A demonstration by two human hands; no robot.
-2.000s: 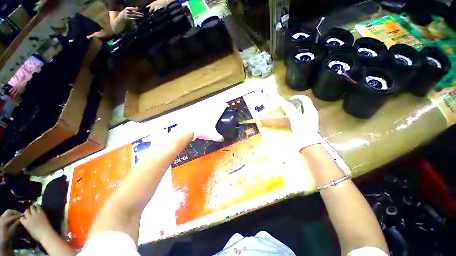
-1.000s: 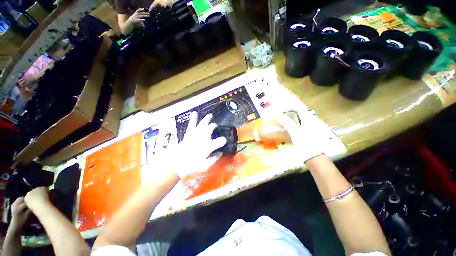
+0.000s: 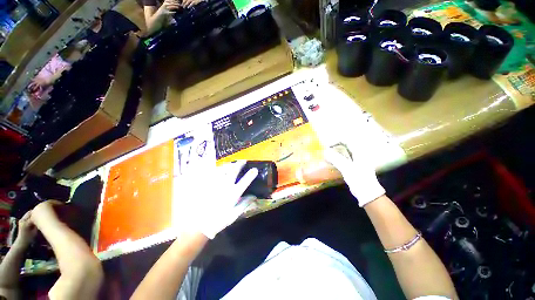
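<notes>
My left hand (image 3: 220, 196), in a white glove, holds a black speaker housing (image 3: 261, 179) on its side near the front edge of the printed work mat (image 3: 138, 199). My right hand (image 3: 347, 167), also white-gloved, is shut on a pale translucent glue bottle (image 3: 317, 172). The bottle points left, its nozzle close to the right end of the housing. Whether the nozzle touches the housing is unclear in the glare.
Several upright black housings (image 3: 422, 76) with pale inner rings stand at the back right. A cardboard tray (image 3: 234, 85) and stacked cartons (image 3: 102, 123) hold black parts. A clear wad (image 3: 308, 53) lies by the post. Another person's arms (image 3: 61, 240) are at the left. A red bin (image 3: 509, 190) is at lower right.
My left hand and the housing have moved down towards the mat's front edge. My right hand with the bottle has moved lower too. The view has shifted slightly.
</notes>
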